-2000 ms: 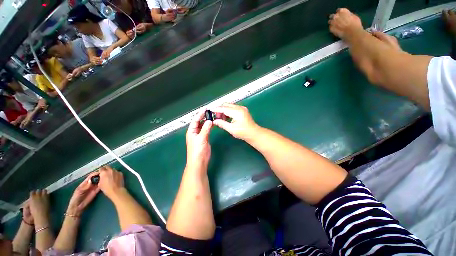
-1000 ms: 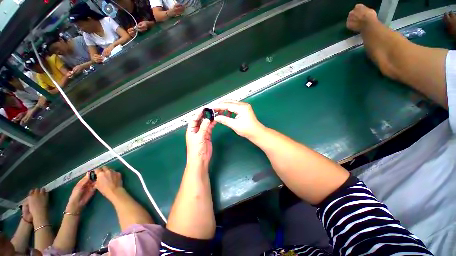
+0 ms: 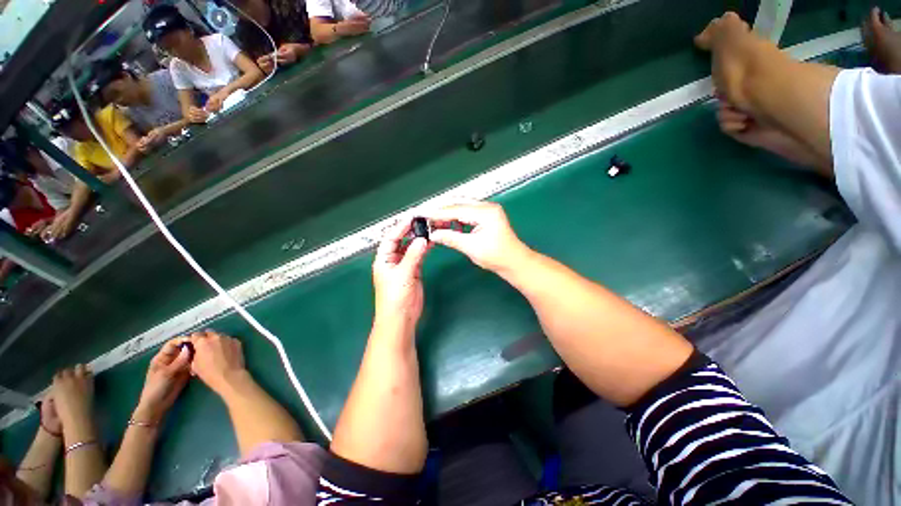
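Note:
A small black housing point(image 3: 421, 228) is pinched between my two hands above the pale edge rail point(image 3: 351, 247). My left hand point(image 3: 398, 265) holds it from the left with thumb and fingers. My right hand point(image 3: 479, 234) has its thumb and fingertips at the housing's right side; whether they grip it or a tiny part is too small to tell. A black subassembly with a white spot point(image 3: 617, 168) lies on the green bench top point(image 3: 553, 257) to the right.
The conveyor belt point(image 3: 346, 183) beyond the rail carries a dark unit point(image 3: 476, 142) and faint clear specks. A white cable point(image 3: 198, 273) hangs across the left. Neighbours' hands are at left point(image 3: 214, 358) and upper right point(image 3: 736, 59). More workers sit across the line.
The housing is turned between my fingers; its greenish centre no longer shows. The unit on the belt has shifted slightly left. The right neighbour's arm has moved and a second hand shows below it.

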